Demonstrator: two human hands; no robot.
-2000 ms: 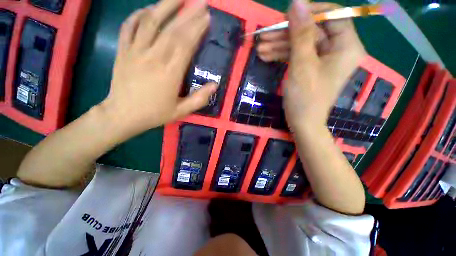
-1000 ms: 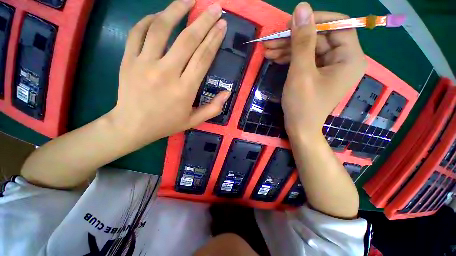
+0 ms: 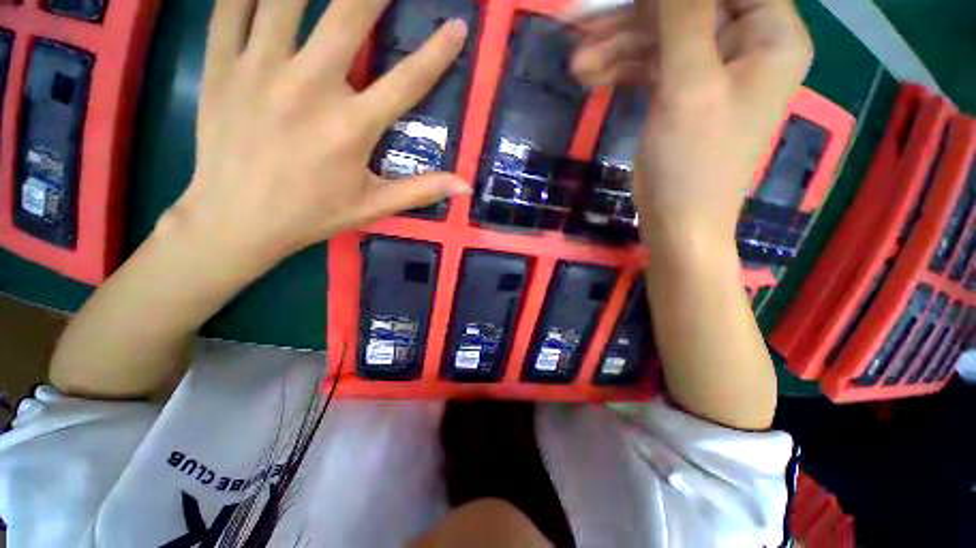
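Observation:
A red-orange foam tray (image 3: 455, 230) holds black open-backed phones in two rows, such as one at lower left (image 3: 401, 273). My left hand (image 3: 289, 128) is spread and empty over the tray's upper left corner, its thumb and index finger across the top-left phone (image 3: 428, 96). My right hand (image 3: 712, 118) is blurred over the upper right of the tray, fingers curled. Only a blurred pale bit of the tweezers (image 3: 601, 6) shows at the top edge; their tip is hidden. A glossy sticker sheet with black squares (image 3: 535, 193) lies across the upper-row phones and passes under my right wrist.
Another red tray with phones (image 3: 96, 161) lies at the left on the dark green bench (image 3: 166, 252). Several red trays (image 3: 883, 257) stand stacked and tilted at the right. A pale strip (image 3: 878, 37) runs along the upper right.
My left hand has moved left with its fingers spread wider. My right hand has moved slightly right and up, taking most of the tweezers out of view. The view has shifted slightly.

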